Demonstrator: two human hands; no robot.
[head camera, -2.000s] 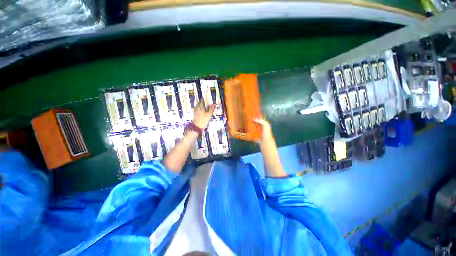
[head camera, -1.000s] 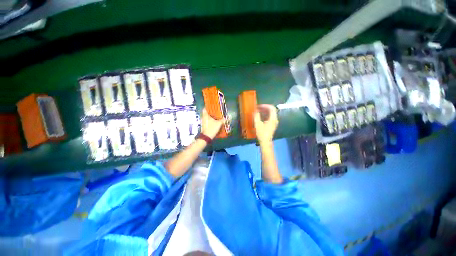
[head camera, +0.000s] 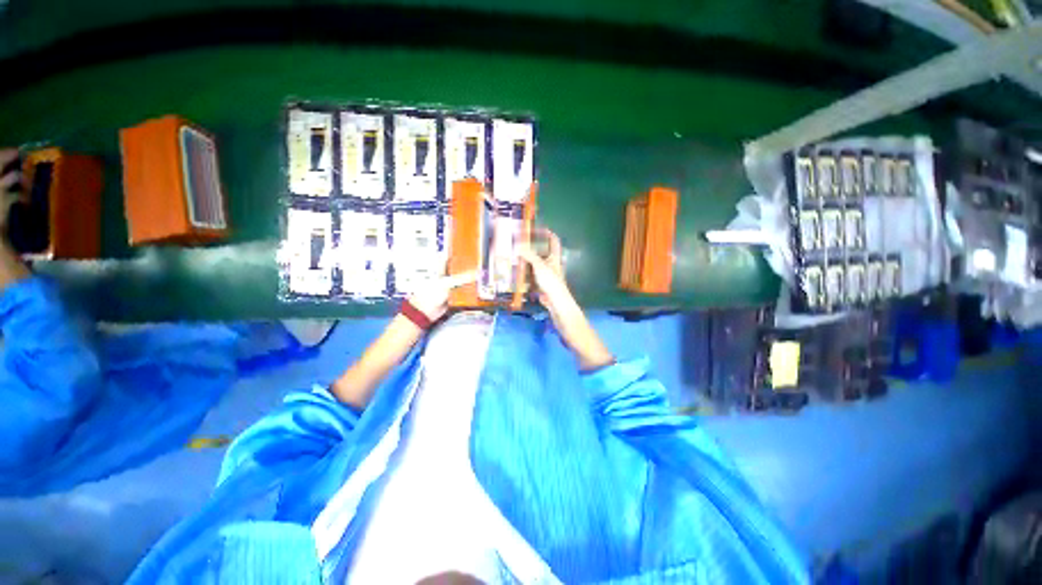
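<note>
My left hand (head camera: 430, 295) holds an orange frame stack (head camera: 465, 242) upright over the right end of the white flat parts (head camera: 363, 152). My right hand (head camera: 546, 272) grips a thin orange frame (head camera: 527, 246) just right of that stack; its fingers are blurred. The flat parts lie in two rows on the green bench, and the orange pieces and my hands hide some of them. Another orange stack (head camera: 649, 240) stands on the bench to the right, apart from my hands.
A large orange stack (head camera: 171, 183) stands at the left. Beyond it, another person's hand (head camera: 11, 194) is at an orange stack (head camera: 71, 203). A tray of small parts (head camera: 848, 223) lies on plastic at the right. Dark blocks (head camera: 731, 360) with a yellow label (head camera: 785, 363) stand below the bench.
The left-hand stack is now over the right end of the white parts instead of beside them. My right hand has left the other orange stack and now holds a thin frame. The view has shifted.
</note>
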